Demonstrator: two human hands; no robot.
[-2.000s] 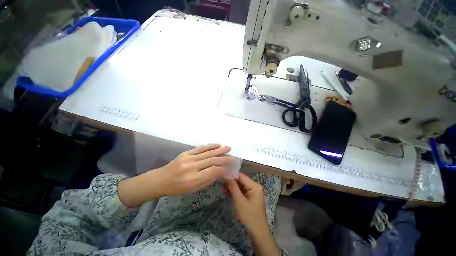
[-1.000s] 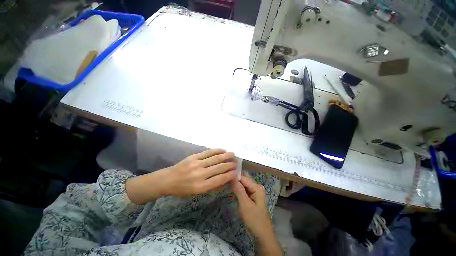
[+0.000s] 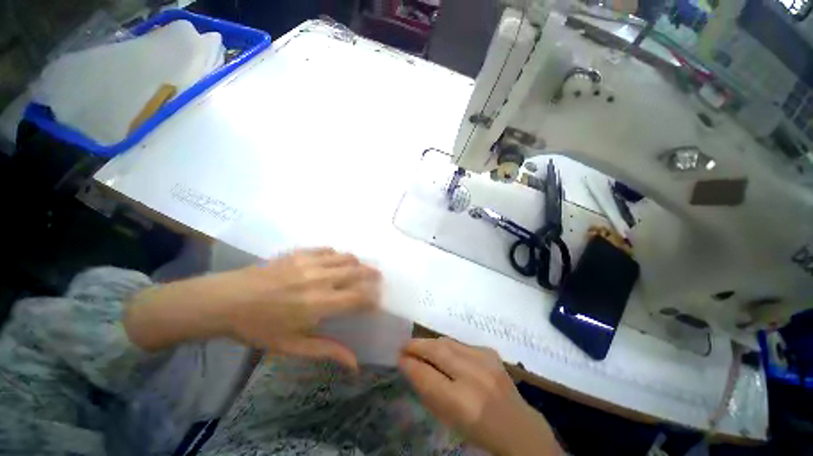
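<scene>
A thin, sheer pale fabric piece [image 3: 373, 335] spans between my two hands at the table's front edge; its outline is hard to see against the white table. My left hand [image 3: 307, 298] is blurred, palm down over the edge, with the fabric at its fingers and thumb. My right hand [image 3: 450, 374] pinches the fabric's right end between thumb and fingers, just off the table edge. The off-white sewing machine [image 3: 615, 116] stands behind to the right, its presser foot [image 3: 458, 194] over the bed, away from the fabric.
Black-handled shears [image 3: 551, 233] lie right of the needle, with a slim metal tool [image 3: 504, 223] beside them. A black smartphone [image 3: 595, 298] lies further right, with a yellow-brown item [image 3: 611, 237] behind it. A blue basket [image 3: 258, 43] with white sheets [image 3: 116, 80] stands at the left end.
My left hand has moved left from my right hand, and more fabric shows between them. My right hand has come slightly lower. The view has shifted, so the machine sits lower in the picture.
</scene>
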